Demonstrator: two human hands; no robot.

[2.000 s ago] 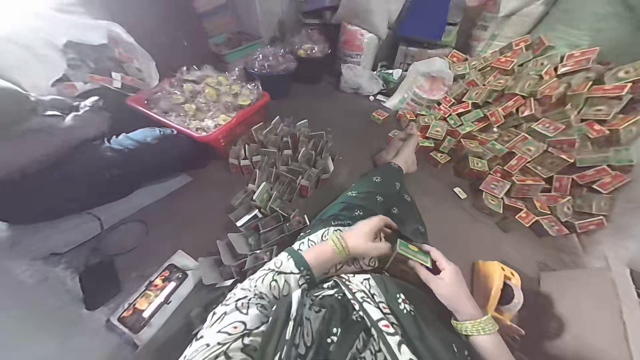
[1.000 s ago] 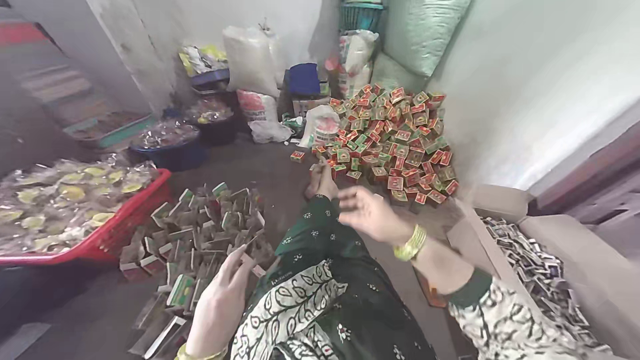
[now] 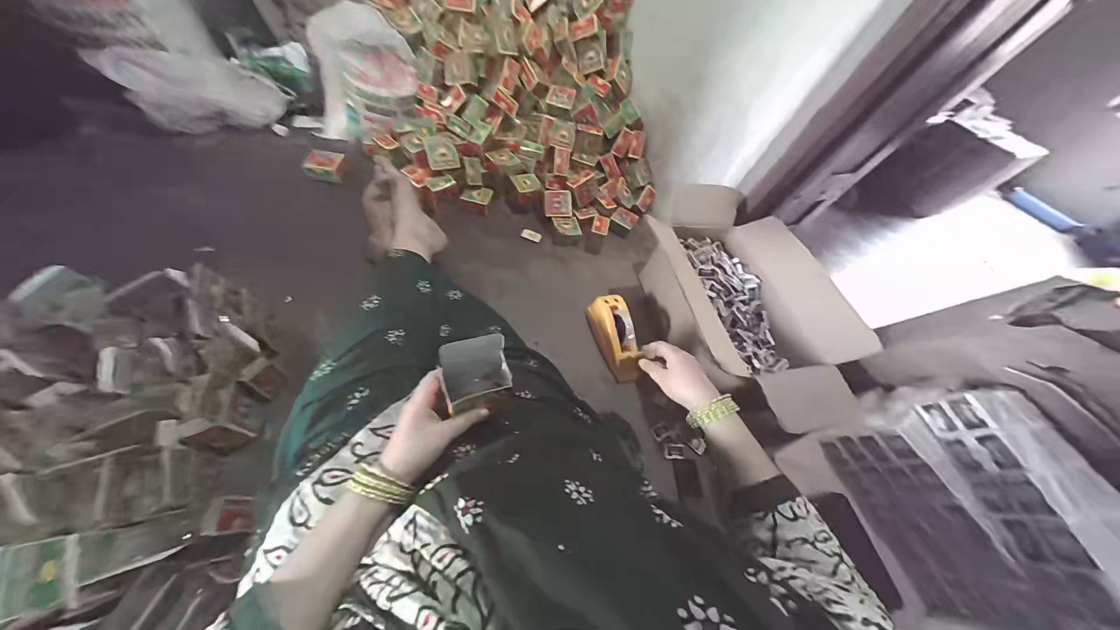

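Observation:
My left hand (image 3: pixel 429 424) holds a small cardboard box (image 3: pixel 472 372) over my lap, its flap raised and its grey inner side showing. At the cutting end of a yellow tape dispenser (image 3: pixel 605 337) on the floor, my right hand (image 3: pixel 678 374) has its fingertips together; whether tape is between them cannot be told. A roll sits in the dispenser. Many small red and green boxes (image 3: pixel 560 136) lie heaped beyond my bare foot. On the left stand many open small boxes (image 3: pixel 131 376), blurred.
An open carton (image 3: pixel 687 289) filled with small packed pieces stands to the right, beyond the dispenser. Plastic-wrapped stacks (image 3: pixel 971 507) lie at the lower right. White plastic bags (image 3: pixel 201 87) sit at the upper left. One box (image 3: pixel 324 164) lies apart from the heap.
The view has swung right. My right hand, raised over my leg a second ago, is now at the tape dispenser. My left hand, then beside the open boxes, now holds one over my lap.

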